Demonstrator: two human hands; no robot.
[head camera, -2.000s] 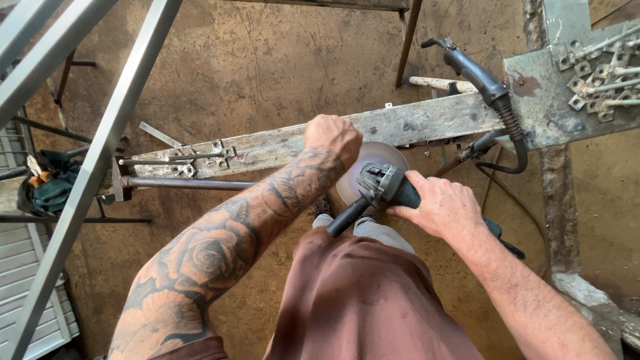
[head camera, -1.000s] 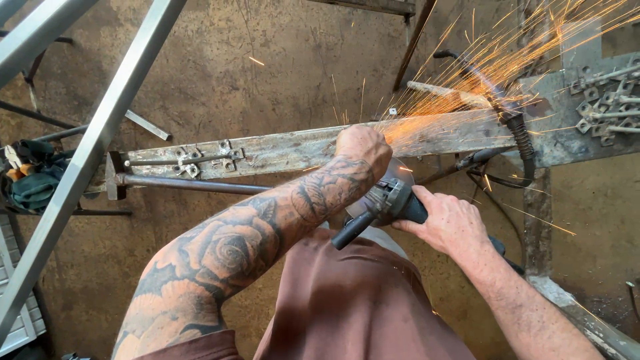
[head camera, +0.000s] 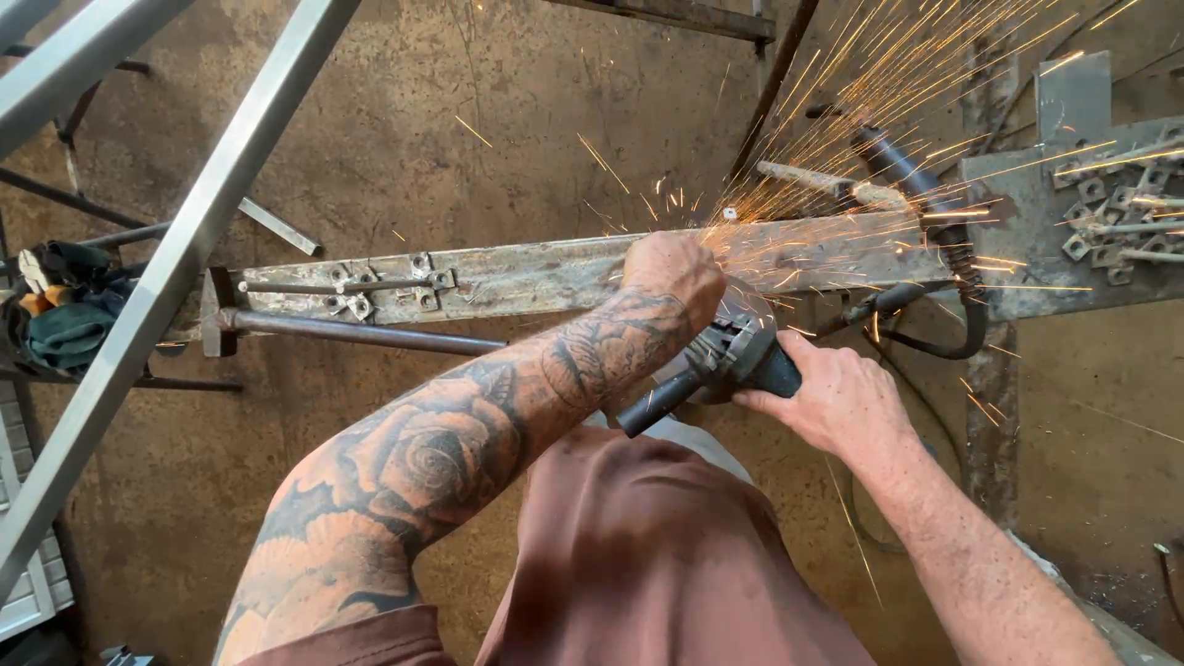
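Note:
My right hand (head camera: 837, 393) grips the body of an angle grinder (head camera: 731, 356), whose disc shows partly beside my left wrist. Its black side handle (head camera: 659, 404) sticks out toward my shirt, with no hand on it. My left hand (head camera: 673, 268) is closed above the disc, at the near edge of a narrow metal beam (head camera: 546, 277); what its fingers hold is hidden. Orange sparks fly from beside that hand toward the upper right. On the beam's left part lie threaded rods with small square metal pieces (head camera: 356, 289).
A hammer (head camera: 220, 313) lies along the beam's left end. At right are a welding gun (head camera: 893, 162) with its cable and a metal plate (head camera: 1022, 194) bearing rods and square pieces. Metal tubes (head camera: 199, 203) cross the left side, near pliers (head camera: 35, 273) and dark cloth.
Two seconds ago no sparks showed; they appear one second ago and now spray wide to the upper right. The grinder has tilted, and its disc, seen broad before, now shows less.

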